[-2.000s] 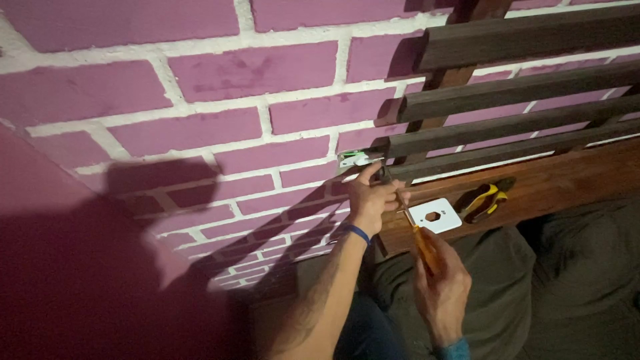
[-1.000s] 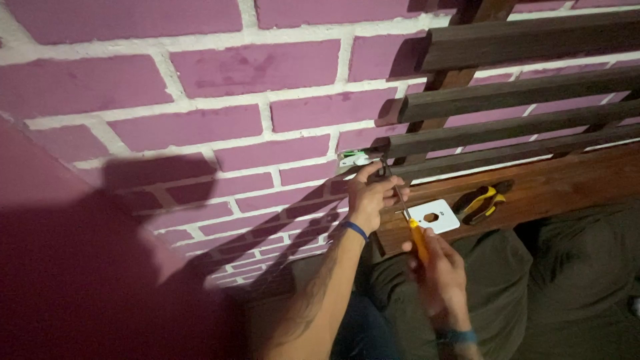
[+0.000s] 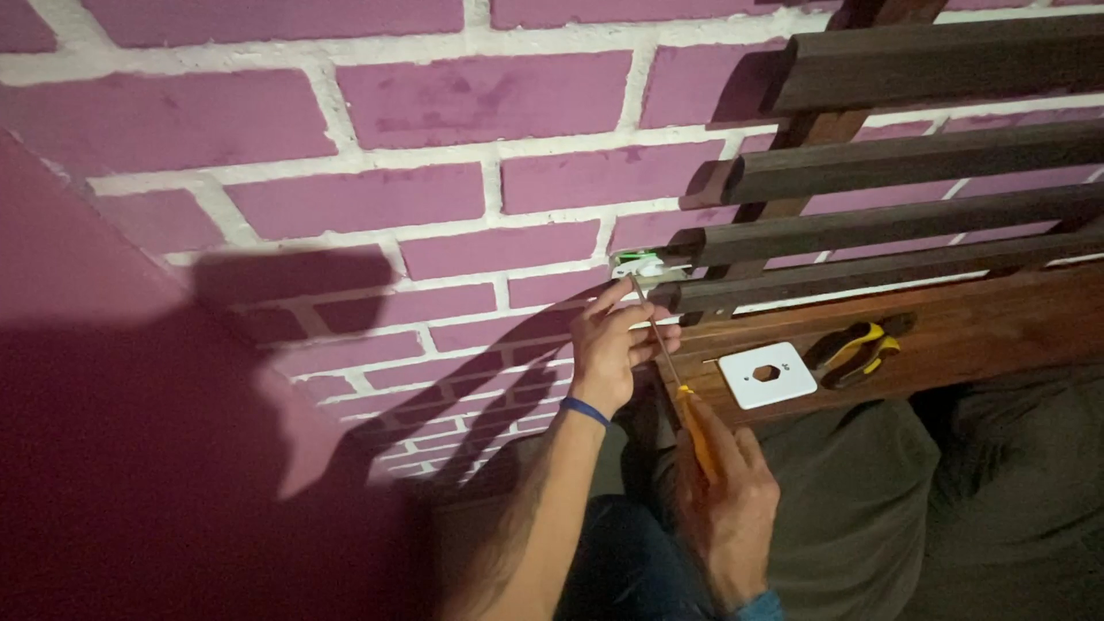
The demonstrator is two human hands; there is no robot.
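Note:
My right hand [image 3: 729, 500] grips the orange handle of a long-shafted screwdriver [image 3: 700, 435]. Its shaft runs up past my left fingers, and its tip is at the white outlet fitting [image 3: 638, 267] in the wall. My left hand [image 3: 614, 345], with a blue band at the wrist, is raised just below that fitting, its fingertips near or on the shaft; whether they pinch it is hard to tell. A white cover plate [image 3: 766, 374] with a central hole lies on the wooden ledge, a thin screw-like piece [image 3: 714, 360] beside it. Yellow-and-black pliers [image 3: 858, 354] rest to its right.
Dark wooden slats [image 3: 914, 164] stand against the purple brick wall [image 3: 483, 99], their ends close to the fitting. The wooden ledge [image 3: 975, 328] runs below them. Dark olive fabric [image 3: 845, 492] hangs or lies under the ledge. Shadows of head and arms fall on the wall.
The screwdriver, earlier low beside the cover plate, has been raised so its tip reaches the wall fitting. My right hand has moved left, and my left fingers have changed their pose.

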